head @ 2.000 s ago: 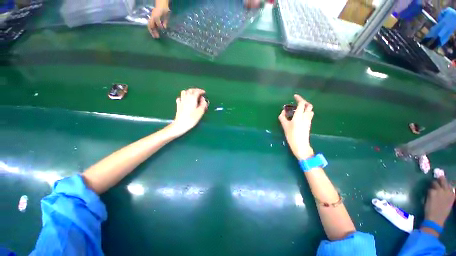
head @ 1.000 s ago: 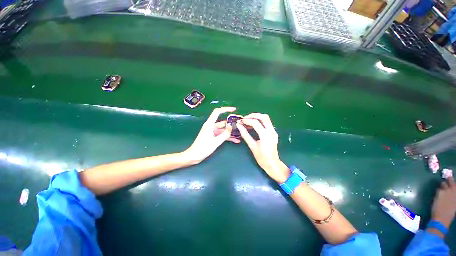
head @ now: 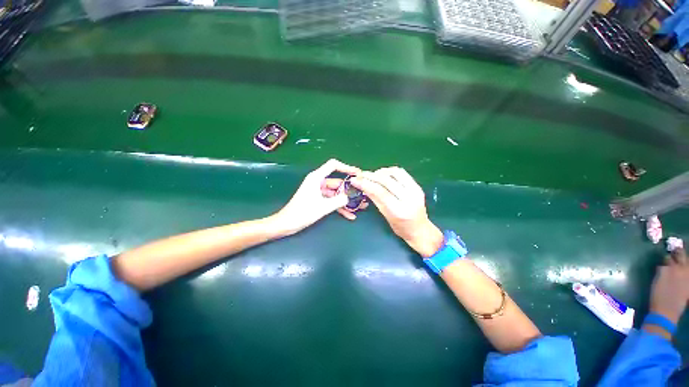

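Note:
A smartwatch case (head: pixel 353 195), dark inside with a thin shiny rim, is held above the near edge of the conveyor belt. My left hand (head: pixel 311 198) grips it from the left between thumb and fingers. My right hand (head: pixel 397 198), with a blue wrist strap (head: pixel 447 252), has its fingertips on the case's upper right side. The fingers cover part of the case, and its inner parts are too small to tell apart.
Watch cases lie on the green belt (head: pixel 363 91) at centre left (head: pixel 270 137), far left (head: pixel 142 116) and far right (head: pixel 630 171). Plastic trays (head: pixel 487 26) stand beyond. A white tube (head: pixel 604 308) and another person's hand (head: pixel 670 291) are at right.
Since two seconds ago, my hands have come together around one case, and another case lies where my left hand was. Since one second ago, the belt cases have shifted left; the grip is similar.

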